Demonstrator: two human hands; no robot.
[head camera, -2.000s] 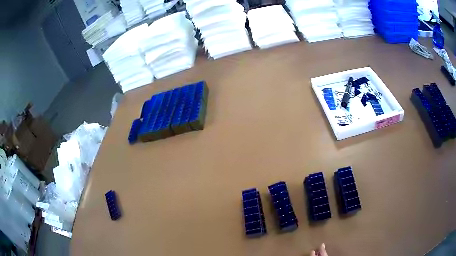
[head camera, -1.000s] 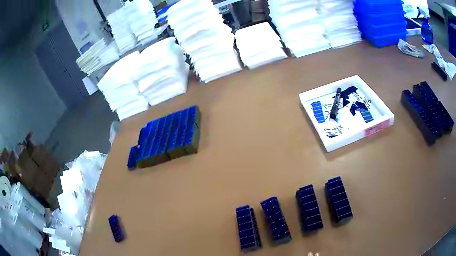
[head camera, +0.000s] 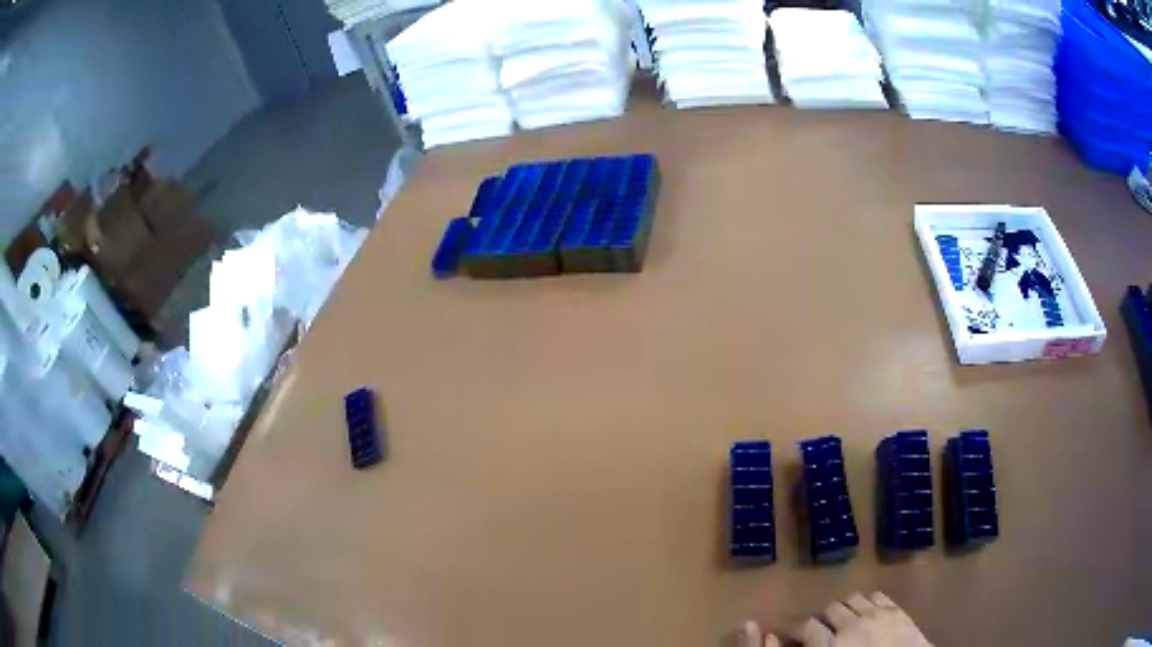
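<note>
Four dark-blue segmented blocks (head camera: 905, 490) stand in a spaced row at the lower right of the brown table. My right hand (head camera: 859, 624) shows at the bottom edge just below them, not touching them. Only its fingers and part of its back show; a separate fingertip to their left looks like its thumb. Whether it holds anything is cut off. My left hand is not identifiable in view. A tightly packed block group (head camera: 562, 215) lies at the upper left of the table, with a small block at its left end. A single small block (head camera: 363, 427) lies apart at the left.
A white tray (head camera: 1032, 355) holds loose black and blue pieces and a slim black item. White foam stacks (head camera: 716, 57) line the far edge beside blue bins (head camera: 1112, 95). Another dark block (head camera: 1141, 335) is cut off at right. White packing scrap (head camera: 253, 303) lies beyond the left edge.
The view has turned left, so the table things appear farther right. More of my right hand shows at the bottom edge. The blocks keep their arrangement.
</note>
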